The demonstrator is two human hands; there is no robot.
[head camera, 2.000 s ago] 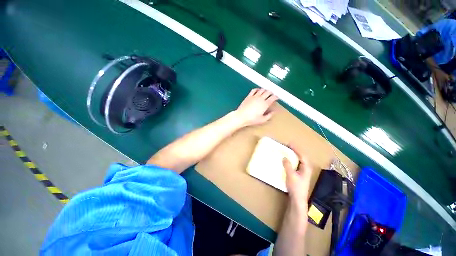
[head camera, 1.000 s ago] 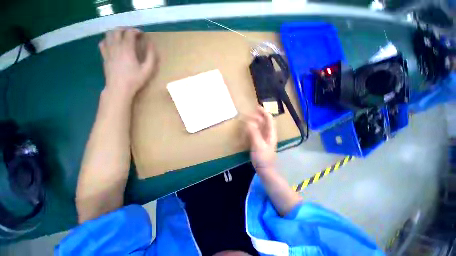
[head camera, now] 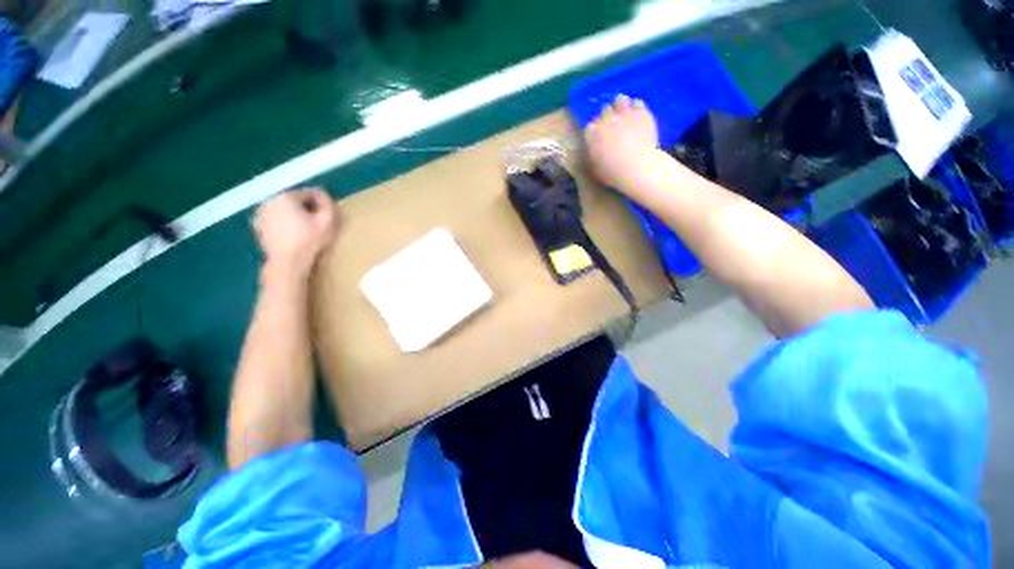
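The tan work mat lies on the green bench. The cream-white support block lies flat on its left half, with neither hand on it. My left hand is at the mat's back left corner, fingers curled; whether it grips the edge is hidden. My right hand is over the left part of the blue tray, fingers bent; what it touches is unclear. The black iron stand, with a yellow square at its near end and shiny solder wire at its top, stands on the mat's right part.
A headset lies on the bench at the left. Black equipment stands in and beyond the tray, with a white printed sheet beside it. Blue bins with black parts are at the right. A pale rail edges the conveyor behind.
My right hand has moved from beside the iron stand's yellow end, back and right to the tray. My left hand stays at the mat's corner, fingers more curled. The view has turned.
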